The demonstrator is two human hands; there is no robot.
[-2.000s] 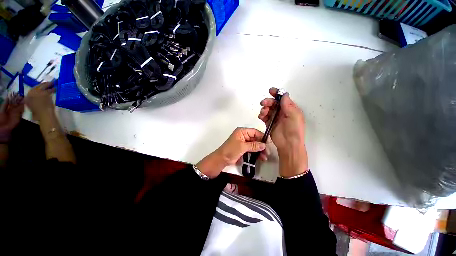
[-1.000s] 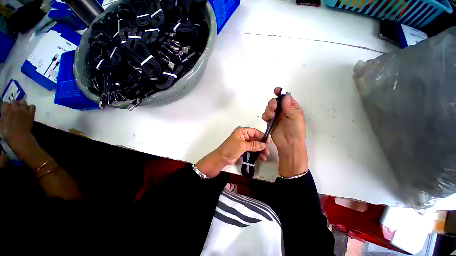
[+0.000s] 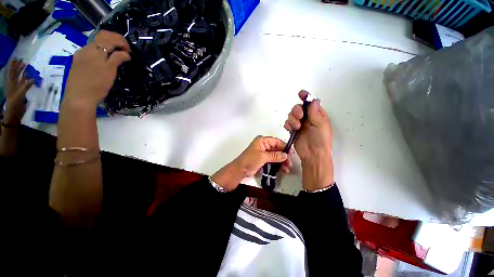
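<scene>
A black coiled cable (image 3: 269, 177) with a white band across it hangs below my left hand (image 3: 262, 158), at the table's front edge. My left hand pinches it where its ends leave the coil. My right hand (image 3: 311, 128) is closed around the upper ends of the cable, with a small whitish tip showing at the fingertips. The two cable ends run straight and slanting between my hands. The exact tip shape is too small to tell.
A grey round tub (image 3: 215, 81) heaped with black coiled cables stands at upper left. Another person's hand (image 3: 97, 67) reaches over its left rim. Blue boxes and white cards lie left. A bulky grey plastic bag (image 3: 449, 119) is at right, a light blue basket (image 3: 422, 10) behind.
The neighbour's hand has come in from the left to the tub. My right fingers have shifted slightly at the cable tips, where a whitish tip shows. My left hand holds nearly the same pose.
</scene>
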